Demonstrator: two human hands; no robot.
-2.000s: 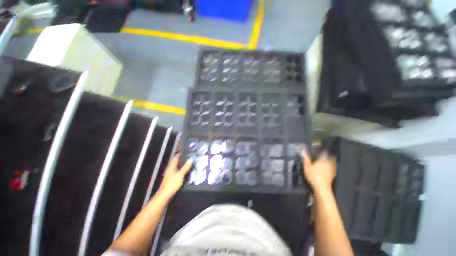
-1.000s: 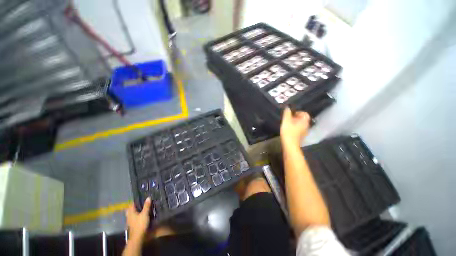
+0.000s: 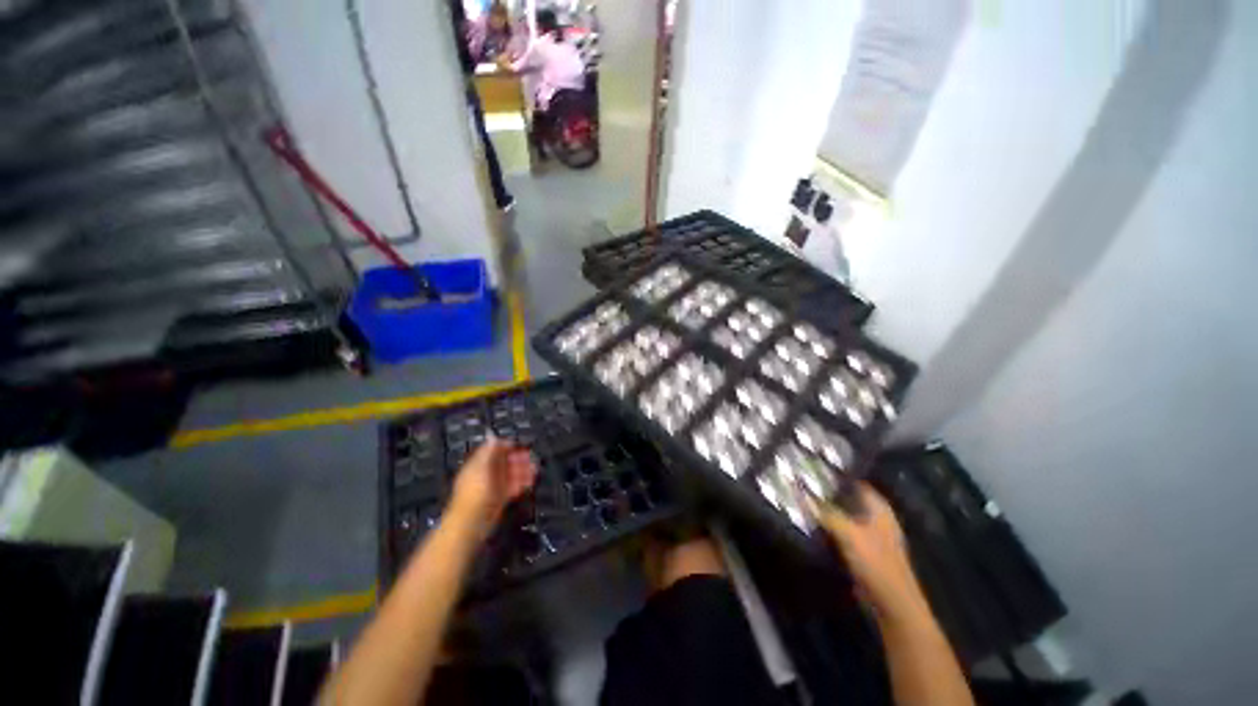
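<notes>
A black parts tray (image 3: 686, 361) filled with small white-faced parts is tilted at centre right. My right hand (image 3: 866, 535) grips its near right edge. Its left side overlaps a second black tray (image 3: 545, 557) holding dark glossy parts in front of me. My left hand (image 3: 493, 480) is over that dark-part tray with the fingers partly curled; whether it touches anything is unclear. Another black tray (image 3: 828, 293) lies behind the white-part tray.
Stacked black trays (image 3: 1000, 579) stand at the right by a white wall. A blue bin (image 3: 431, 326) is on the floor at upper left. Black panels with pale edges (image 3: 168, 632) are at lower left, beside a cream box (image 3: 86, 513). People sit in the far doorway.
The white-part tray has come off the stack toward me, held by my right hand, uncovering a tray behind. My left hand has left the dark-part tray's near-left edge and moved over its middle.
</notes>
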